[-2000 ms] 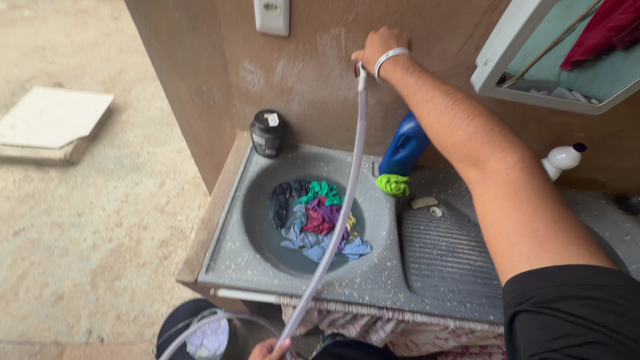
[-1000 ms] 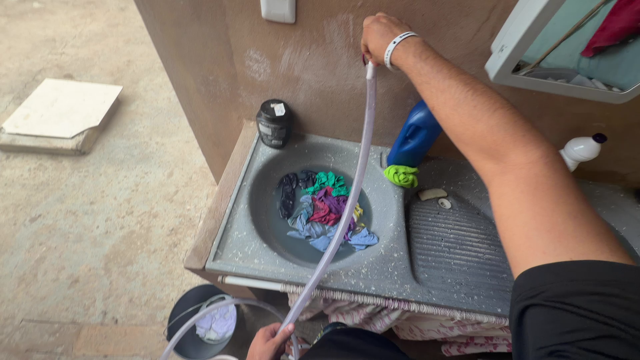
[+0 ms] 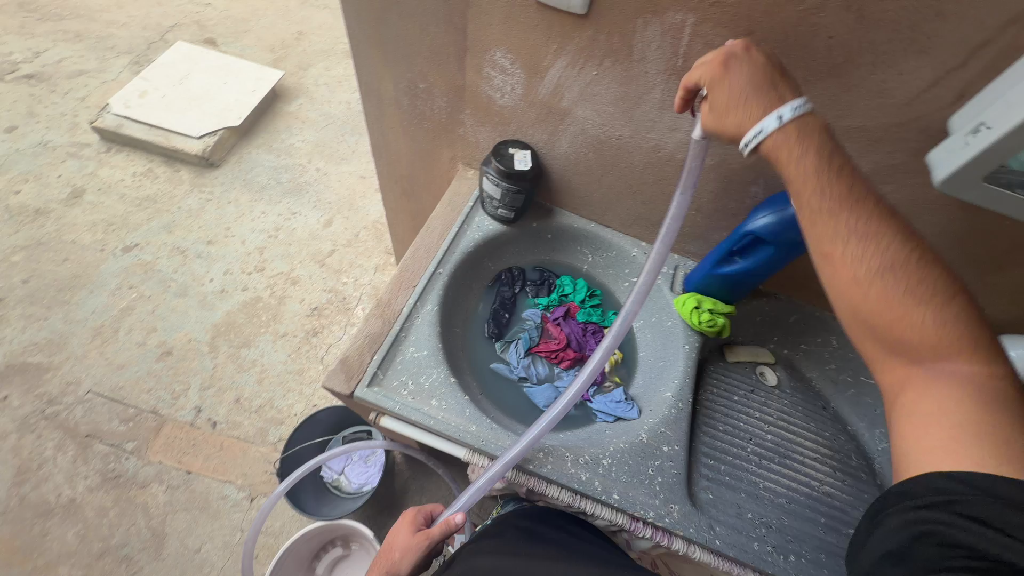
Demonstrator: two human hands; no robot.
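My right hand, with a white wristband, is raised against the brown wall around the upper end of a clear plastic hose; a fitting there is mostly hidden by the fingers. Down at the sink's front edge, my left hand grips the same hose lower along its length. The hose passes diagonally over the round basin of a grey speckled sink. Wet clothes in blue, red, purple, green and black lie in the basin's water. From my left hand the hose loops past a dark bucket.
A black jar stands at the basin's back left corner. A blue bottle leans by the wall behind a lime-green cloth. A soap piece lies above the ribbed washboard. A white bucket stands below, and a cabinet juts out at right.
The hose loop near my left hand has shifted and now arches in front of the dark bucket. My right hand stays high at the hose's upper end. The view has moved closer to the basin.
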